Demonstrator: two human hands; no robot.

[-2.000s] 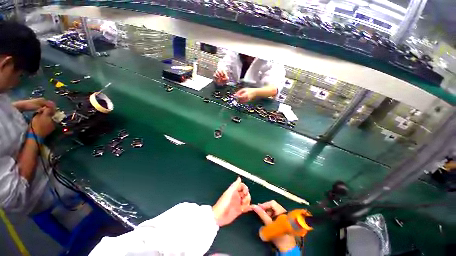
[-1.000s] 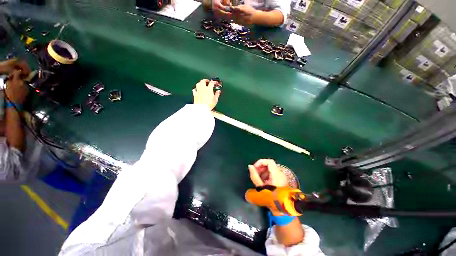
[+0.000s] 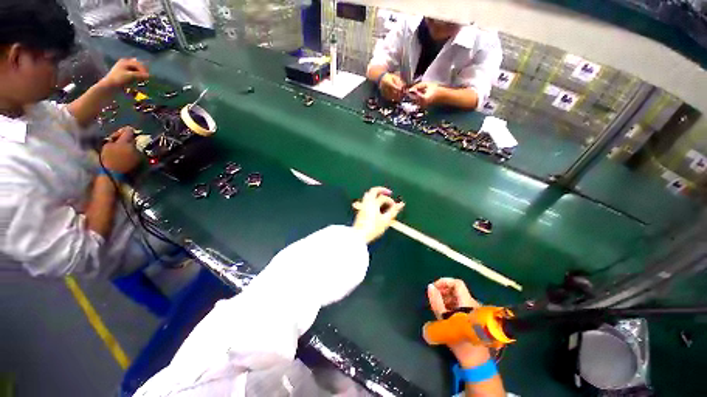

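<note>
My left hand (image 3: 376, 215) is over the upper left end of the long cream strip (image 3: 457, 257), thumb and finger curved together. A small dark bit shows at the fingertips; I cannot tell if it is held. My right hand (image 3: 451, 296) is palm up with curled fingers. The orange electric screwdriver (image 3: 457, 329) lies across its palm and heel, above the blue wrist strap (image 3: 479, 371). What is inside the curled fingers is unclear. A small dark module (image 3: 482, 225) lies beyond the strip.
Several modules (image 3: 227, 186) lie at left, near a white pointed strip (image 3: 305, 177). A tape roll (image 3: 198, 120) and a co-worker are further left. Another co-worker sits opposite behind many modules. A black support arm (image 3: 620, 312) and a bagged grey disc (image 3: 607, 358) are at right.
My left hand left my right hand, reached forward to a module beyond the strip, and is now back nearer the strip. The screwdriver stays with my right hand. The camera view has shifted.
</note>
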